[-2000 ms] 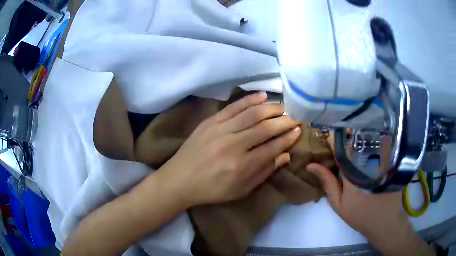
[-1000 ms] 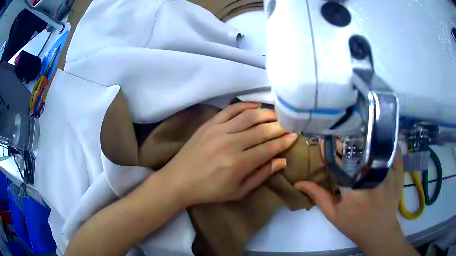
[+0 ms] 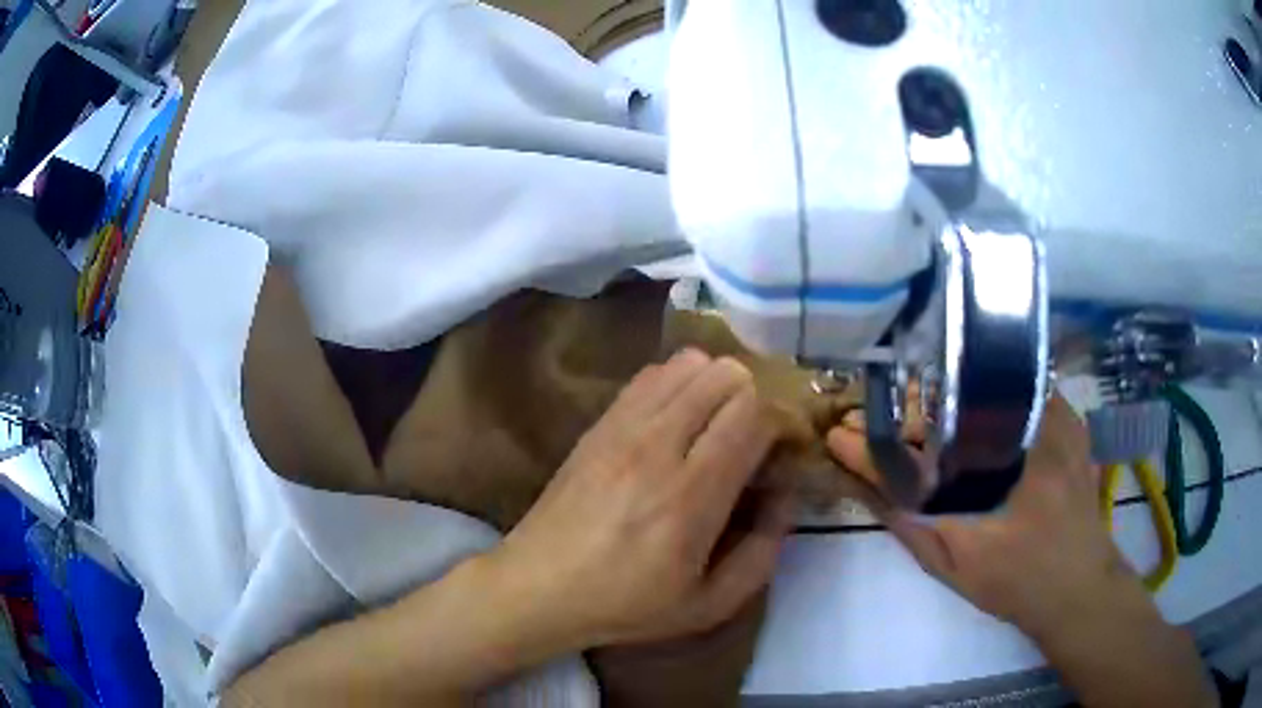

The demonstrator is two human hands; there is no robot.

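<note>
The brown face of a garment panel (image 3: 512, 374) lies left of and under the machine's needle area, with its white side (image 3: 415, 208) folded around it. My left hand (image 3: 651, 512) is on the brown cloth, its fingers curled and gripping a bunched part in front of the white sewing machine head (image 3: 775, 166). My right hand (image 3: 997, 526) is at the right of the same bunched cloth, its fingertips on the cloth and partly hidden by the chrome guard (image 3: 985, 367). The needle and presser foot are hidden.
Scissors with a yellow loop (image 3: 1142, 526) and a green loop lie right of my right hand. The tension assembly (image 3: 1142, 374) sticks out at the right. Coloured-handled tools (image 3: 100, 277) and a clear container are at the left, with blue bins (image 3: 83, 609) below.
My left hand has drawn back from the needle area and its flat fingers have curled into the cloth. The brown cloth is more bunched between my hands. The machine head appears further left in view.
</note>
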